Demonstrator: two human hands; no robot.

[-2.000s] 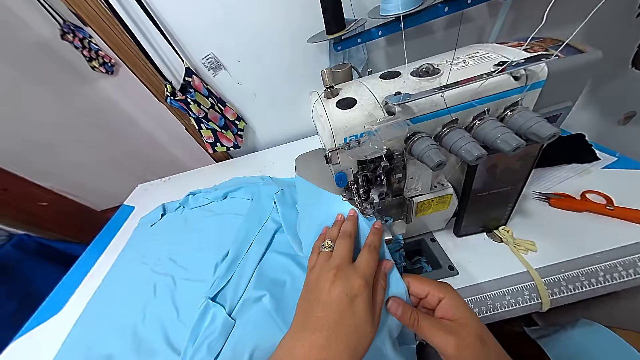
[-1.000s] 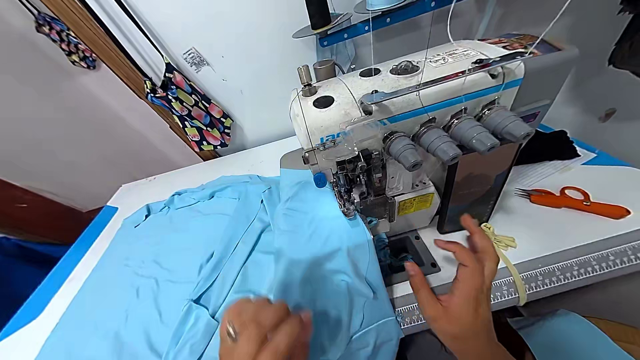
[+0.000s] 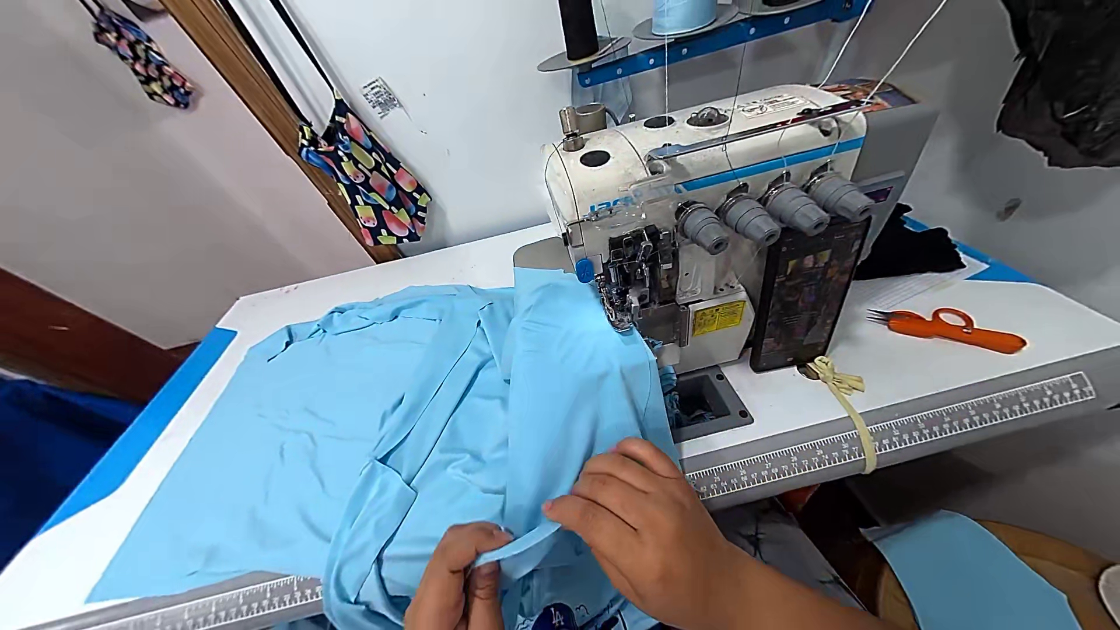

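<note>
Light blue fabric [image 3: 332,437] lies over the left part of the table, and its upper right part sits under the presser foot of a white overlock sewing machine [image 3: 752,157]. Near the table's front edge, my left hand [image 3: 459,577] pinches a folded fabric edge between thumb and fingers. My right hand [image 3: 647,525] grips the same edge a little to the right, its fingers resting on the cloth. Several grey tension knobs [image 3: 748,217] line the machine's front.
Orange thread snips [image 3: 949,330] lie right of a dark phone [image 3: 809,293] leaning on the machine. A ruler tape [image 3: 892,433] runs along the table edge, with a yellow tie [image 3: 849,402] over it. Thread cones [image 3: 682,16] stand behind. Blue fabric [image 3: 971,569] rests on a stool at lower right.
My right hand, apart from the cloth one second ago, now holds its edge. My left hand has moved to the same edge. Two seconds ago both hands were up near the presser foot.
</note>
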